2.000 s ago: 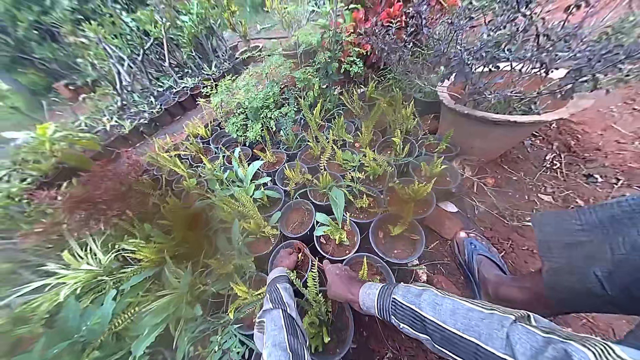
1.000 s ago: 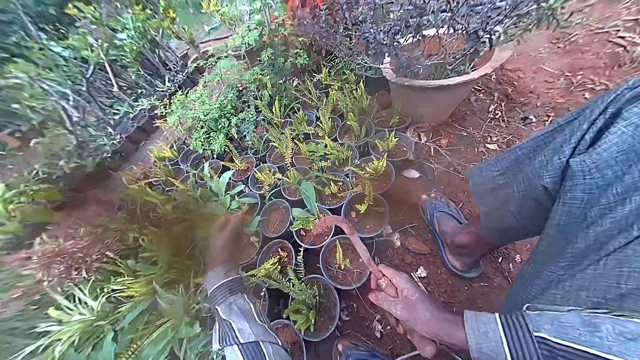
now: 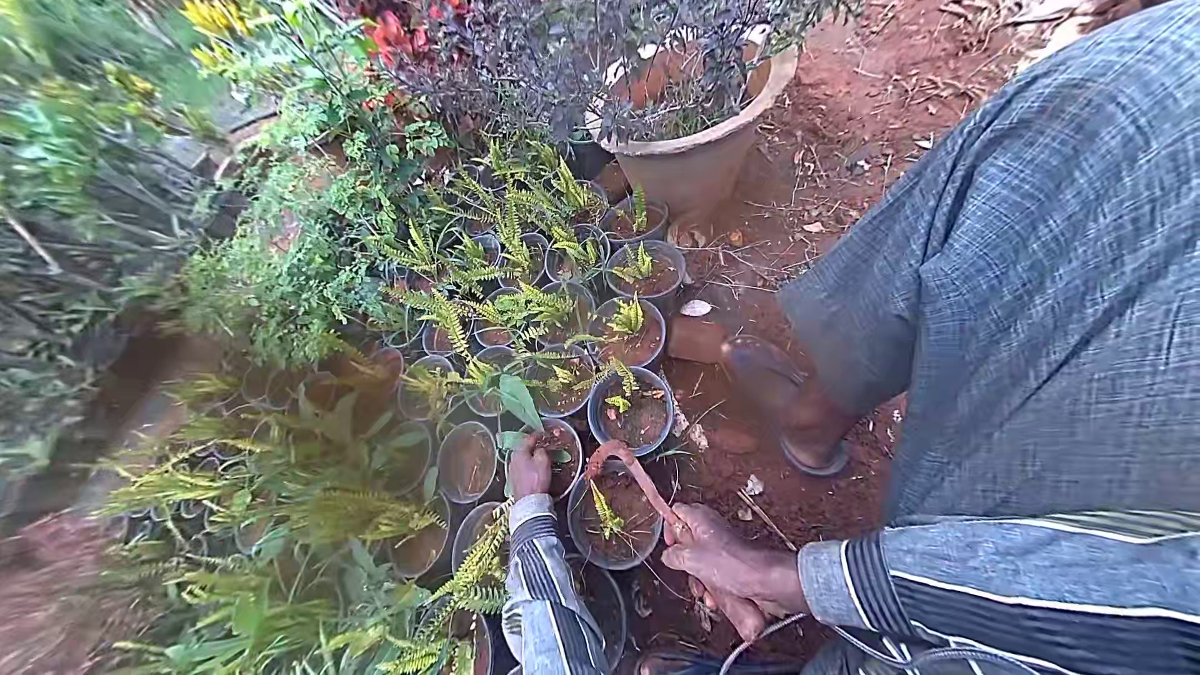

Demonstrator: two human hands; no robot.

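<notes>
My right hand is closed on the handle of a curved, soil-coated hand tool. The tool's bent end reaches over a black pot with a small fern. Just left of that end, my left hand is at the rim of a pot of dark soil, by a broad-leaved seedling. The left fingertips are partly hidden, so whether they grip the plant cannot be told. Behind them stands a pot holding a small fern and soil; a pot of brown soil is to the left.
Many potted ferns stand close together ahead. A large clay planter with a dark-leaved shrub is at the back. Dense foliage lies on the left. My trousered leg and a sandalled foot are on the right, over red soil. A cord runs near my right wrist.
My left hand has moved from the blurred plants on the left to the pot with the broad-leaved seedling. The curved tool, in my right hand one second ago too, stays there.
</notes>
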